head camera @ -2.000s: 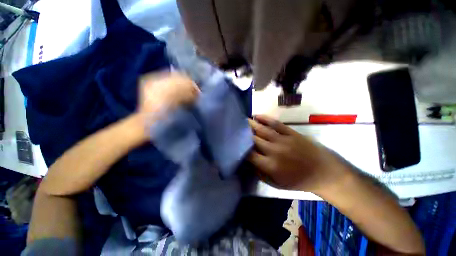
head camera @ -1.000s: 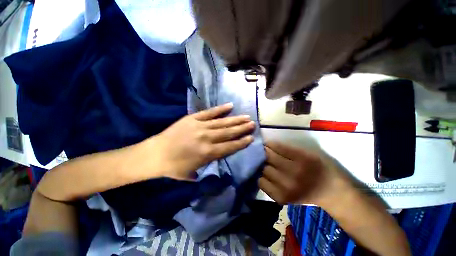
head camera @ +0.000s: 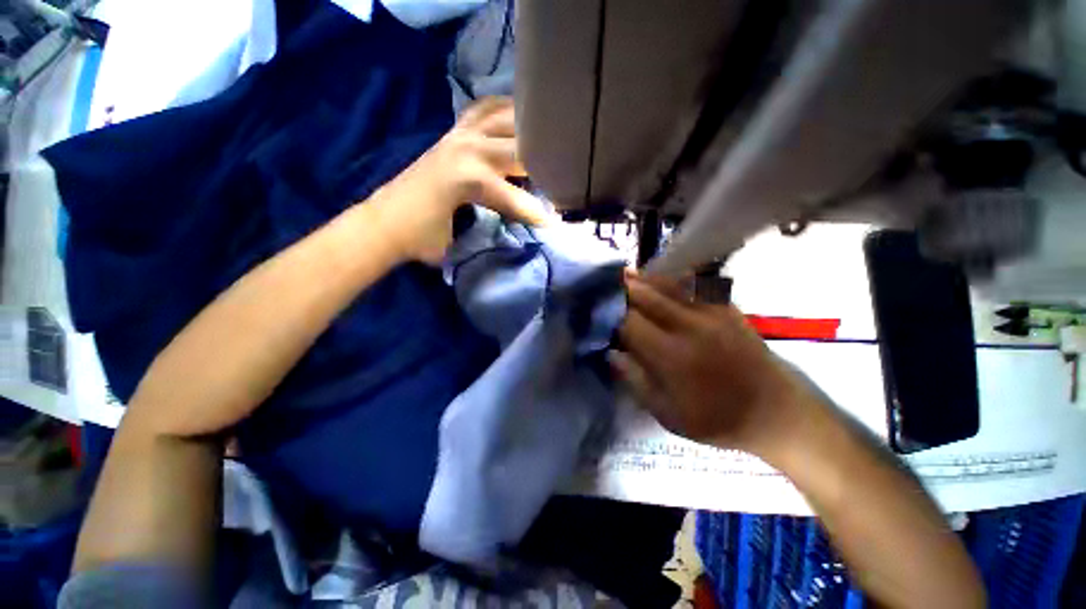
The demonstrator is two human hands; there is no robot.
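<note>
The navy garment body (head camera: 274, 214) is spread left of the machine head. Its pale blue-grey fabric (head camera: 506, 416) lies bunched in front of the needle area and hangs over the table's front edge. The cream machine head (head camera: 667, 95) fills the upper middle. My left hand (head camera: 470, 173) is at the left of the needle area on the pale fabric, thumb and fingers spread, fingertips partly behind the head. My right hand (head camera: 697, 357) pinches the pale and navy fabric edge just right of and in front of the needle area. The fabric under the needle is mostly hidden.
A black smartphone (head camera: 923, 345) lies on the white table at the right. A red flat bar (head camera: 794, 328) lies right of my right hand. Small green-and-black items (head camera: 1030, 319) are at the far right. Blue crates (head camera: 774, 559) stand below the table. A printed ruler scale (head camera: 988, 466) runs along the front edge.
My left hand has moved up and forward from lying flat on the pale fabric to beside the head. The pale fabric is now bunched and folded. My right hand stays at its edge.
</note>
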